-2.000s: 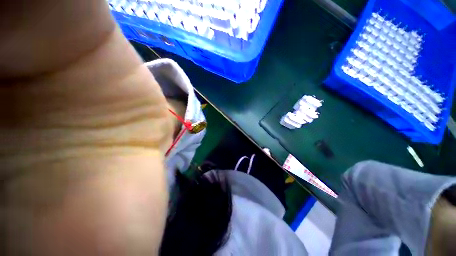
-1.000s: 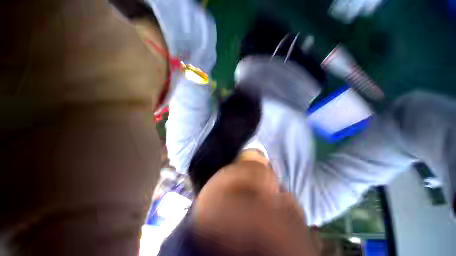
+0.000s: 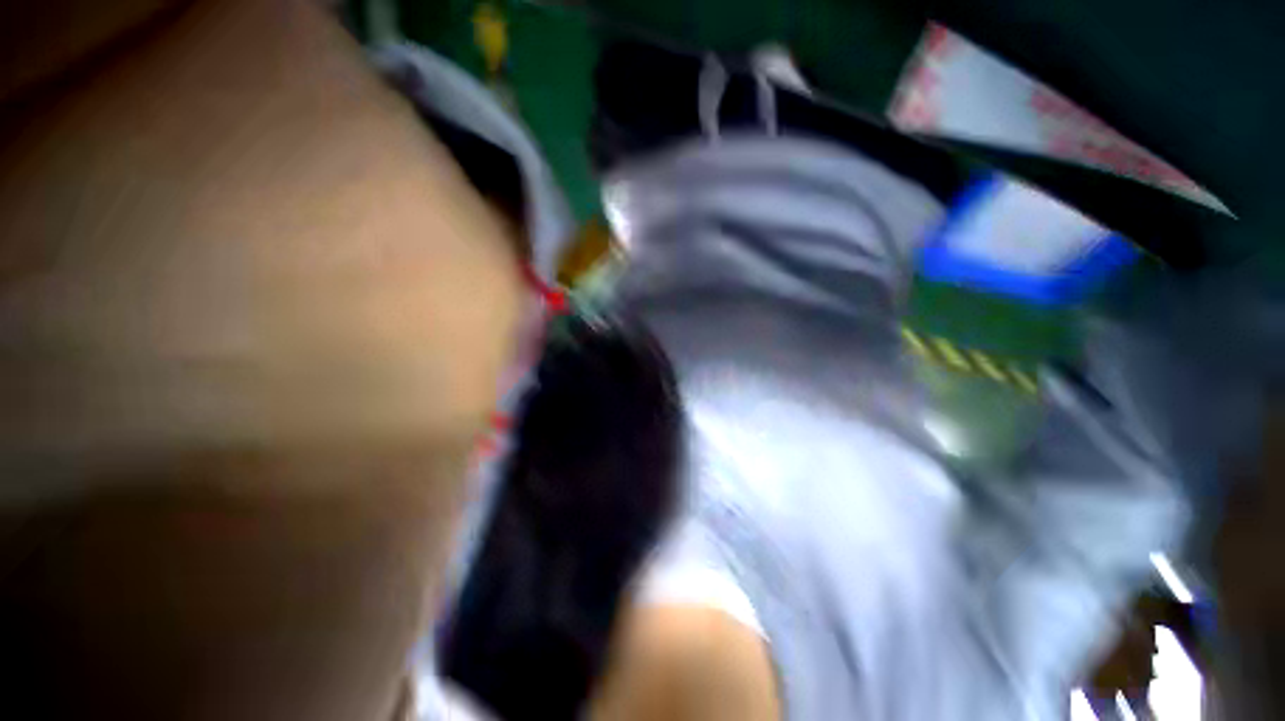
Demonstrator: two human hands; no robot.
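My left hand [image 3: 254,338] is a huge blurred area of skin at the left, very near the lens. Its fingers are cut off or not discernible. A red string [image 3: 550,293] with a gold-coloured piece is around the wrist by a pale sleeve cuff. A blurred brown patch [image 3: 1257,535] at the right edge, beyond a grey sleeve [image 3: 1099,493], may be my right wrist or hand; no fingers show. No held object is visible. A white strip with red marks [image 3: 1050,120] lies on the dark bench edge at the upper right.
My torso in a grey top [image 3: 832,479], dark hair [image 3: 571,521] and some skin at the bottom fill the middle. A blue-rimmed tray with white inside [image 3: 1029,233] is below the bench edge. Yellow-black tape [image 3: 972,359] marks the green floor. Bright white shapes show at the lower right.
The view has tipped from the bench toward my body, so both blue trays and the white pieces left the picture. My left hand stays close to the lens.
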